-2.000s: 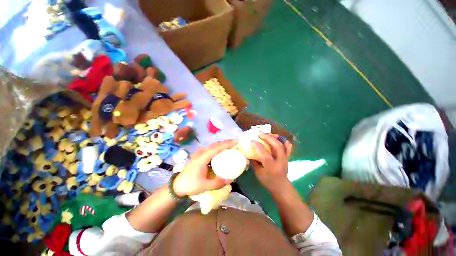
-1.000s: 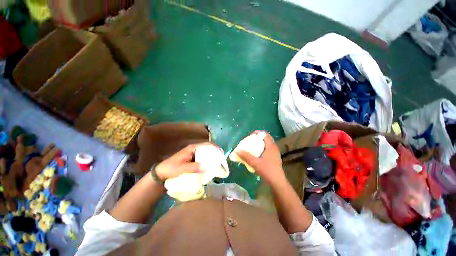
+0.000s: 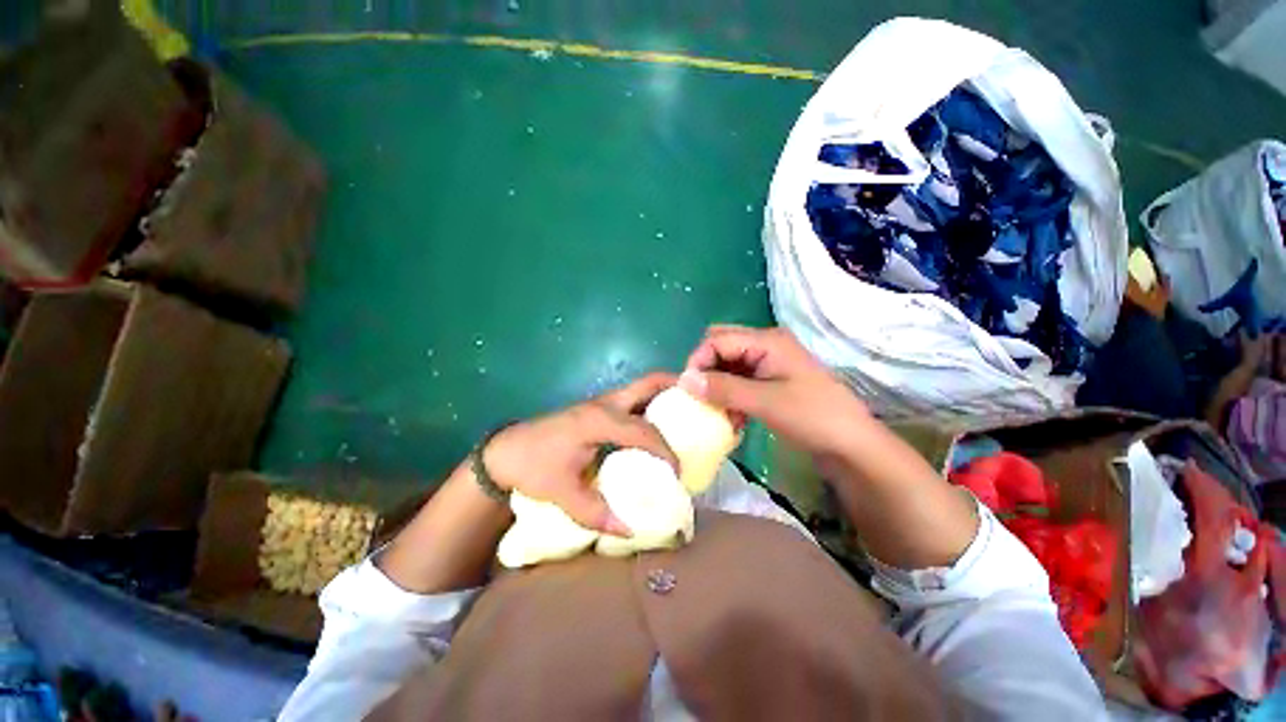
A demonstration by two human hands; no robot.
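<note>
Pale yellow plush pieces [image 3: 643, 499] are held in front of my body, with rounded lobes; whether they are one toy or two I cannot tell. My left hand [image 3: 571, 459] is wrapped over them from the left, fingers around the lower lobes. My right hand [image 3: 769, 384] is at the top of the upper yellow lobe [image 3: 688, 435], thumb and fingertips pinching a small pale bit there. The underside of the plush is hidden by my left hand.
A white sack [image 3: 804, 268] of dark blue pieces stands ahead right. A carton [image 3: 1114, 543] with red pieces is at right. A carton of small beige pieces [image 3: 313, 543] and larger cartons [image 3: 155, 409] are at left. Table edge [image 3: 134, 621] is lower left.
The view has turned right, so the table has mostly left the picture. My hands have come together; the piece in my right hand now meets the plush in my left hand.
</note>
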